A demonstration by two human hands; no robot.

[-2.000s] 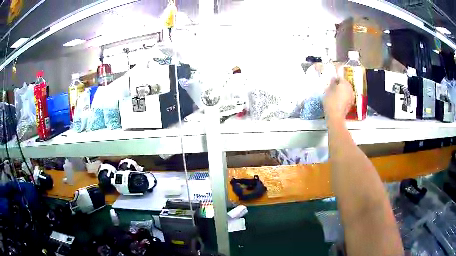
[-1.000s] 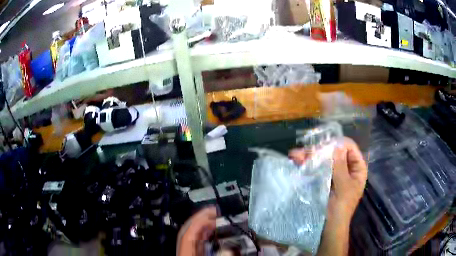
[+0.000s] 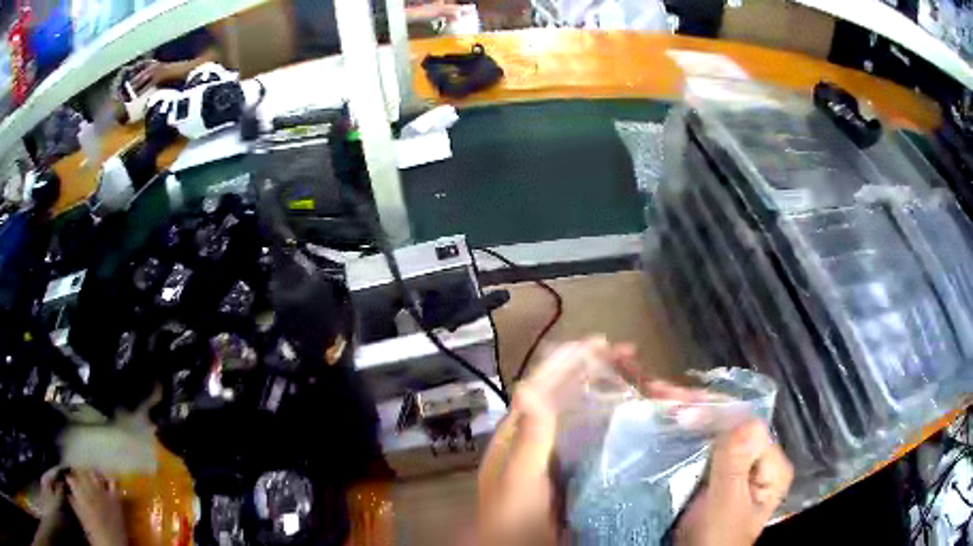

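Observation:
A clear plastic bag (image 3: pixel 629 469) with bluish-grey contents is held low in front of me, right of the middle. My left hand (image 3: pixel 544 427) is at its upper left edge, its fingers on or inside the bag's mouth and blurred. My right hand (image 3: pixel 736 475) is closed on the bag's right side, the clear film standing up above it. What exactly is inside the bag is too blurred to tell.
The pale screw feeder (image 3: pixel 437 411) with a looping cord stands left of the bag. Black camera housings (image 3: pixel 224 352) are piled at left. Stacked clear trays (image 3: pixel 854 309) stand at right. Another person's hands (image 3: pixel 85 496) are at lower left. A shelf post (image 3: pixel 371 128) rises behind.
The view has tilted down toward the bench. My right hand, first reaching to the shelf, then holding the bag, now holds it lower. My left hand has come to the bag's mouth.

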